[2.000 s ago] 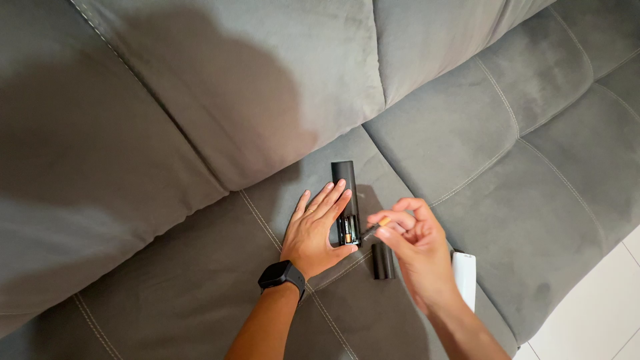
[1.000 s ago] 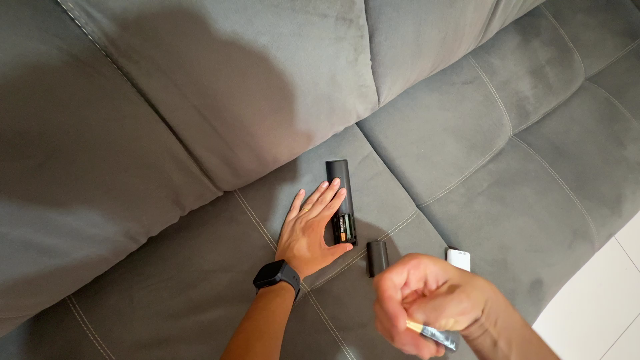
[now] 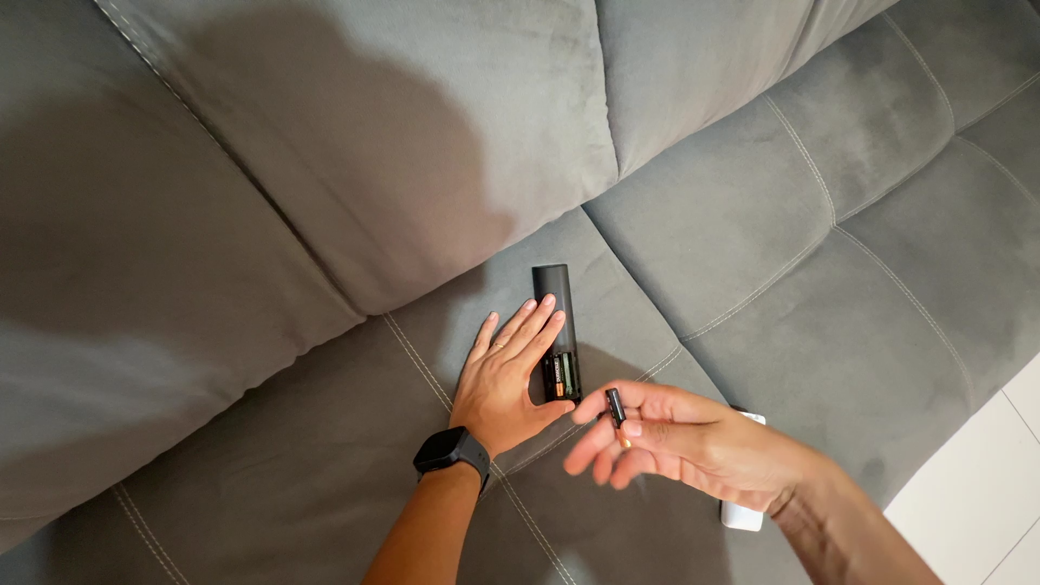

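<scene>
A black remote control lies back up on the grey sofa seat, its battery compartment uncovered. One Duracell battery sits in the compartment, beside a slot where greenish parts show. My left hand rests its fingers on the remote, thumb at the lower end. To the right, my right hand pinches a black and copper battery between thumb and fingers, just off the remote's lower end. The black cover seen earlier is hidden behind my right hand.
A white object lies on the seat, partly behind my right wrist. The sofa backrest rises behind the remote. Light floor tiles show beyond the seat's edge at the lower right. A black watch is on my left wrist.
My right hand moved down and away from the remote, then back up toward it with the battery, now over where the black cover lay. My left hand has stayed on the remote.
</scene>
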